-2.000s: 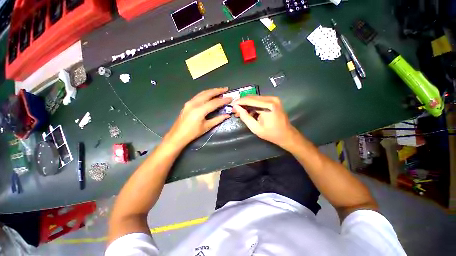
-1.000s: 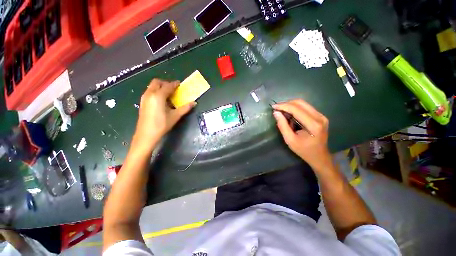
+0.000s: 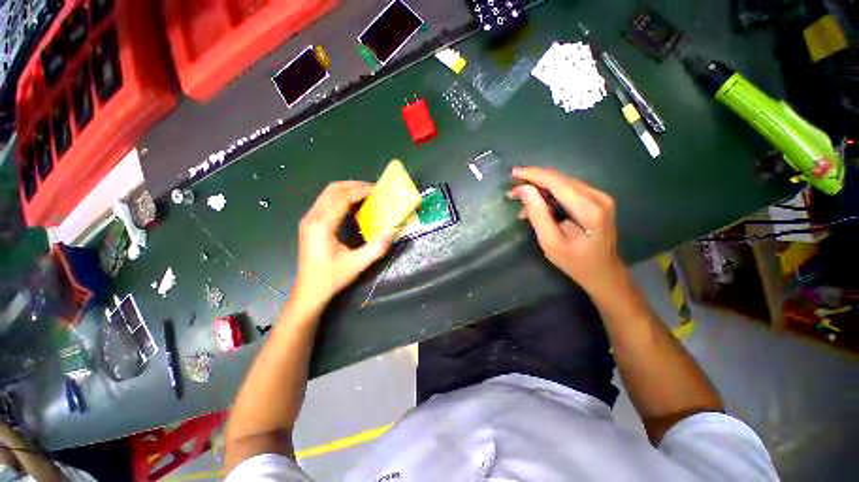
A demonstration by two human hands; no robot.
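My left hand [image 3: 332, 235] grips the flat yellow block [image 3: 388, 202] and holds it tilted over the left part of the open phone. The phone board [image 3: 434, 209] shows green and white inside its dark frame, which lies on the dark green mat; its left end is hidden by the block. My right hand [image 3: 568, 218] is to the right of the phone, closed on slim dark tweezers [image 3: 557, 213], mostly hidden by the fingers. A small pale strip [image 3: 482, 166] lies between the phone and my right hand.
A red plug-like block [image 3: 419, 120] lies behind the phone. White label sheet [image 3: 570, 77], pens [image 3: 633, 91] and a lime-green screwdriver [image 3: 778, 126] are at right. Orange-red trays [image 3: 141, 87] and display modules [image 3: 392, 34] are at back. A thin wire curves beside my left hand.
My left hand first left the phone and took the yellow block, then moved it right, over the phone. My right hand moved away from the phone to the right and stays there with the tweezers.
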